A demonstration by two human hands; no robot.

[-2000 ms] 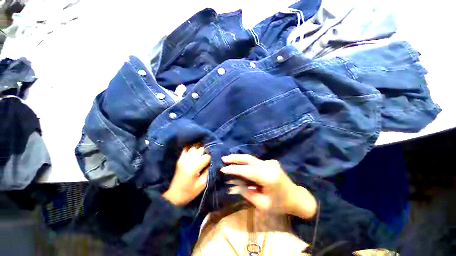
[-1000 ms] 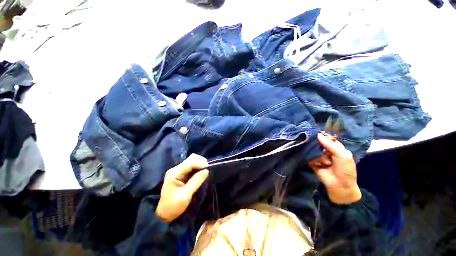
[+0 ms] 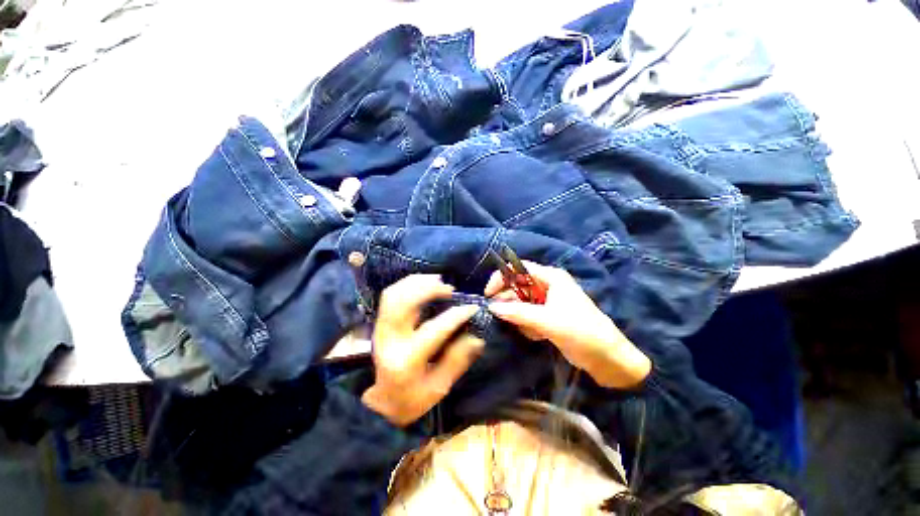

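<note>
A dark blue denim jacket (image 3: pixel 535 189) with pale topstitching and round metal buttons lies bunched across the table's front edge. My left hand (image 3: pixel 419 348) pinches its stitched edge between thumb and fingers. My right hand (image 3: pixel 570 317) pinches the same edge close beside it, fingertips nearly touching the left ones. Thread snips (image 3: pixel 525 284) with a red part and dark tips sit in my right hand, tips pointing up and left. The edge between the fingers is partly hidden.
The white table (image 3: pixel 131 181) curves around the jacket. Lighter blue denim (image 3: pixel 772 181) lies at right, and a pale grey piece (image 3: pixel 686 60) with white cord lies behind. Black and grey garments (image 3: pixel 30 312) hang at the left edge. A beige garment front (image 3: pixel 504 469) shows at the bottom.
My hands were far apart, stretching the jacket edge; they have come together at the middle. The red snips now show clearly in my right hand, and the stretched edge has folded up.
</note>
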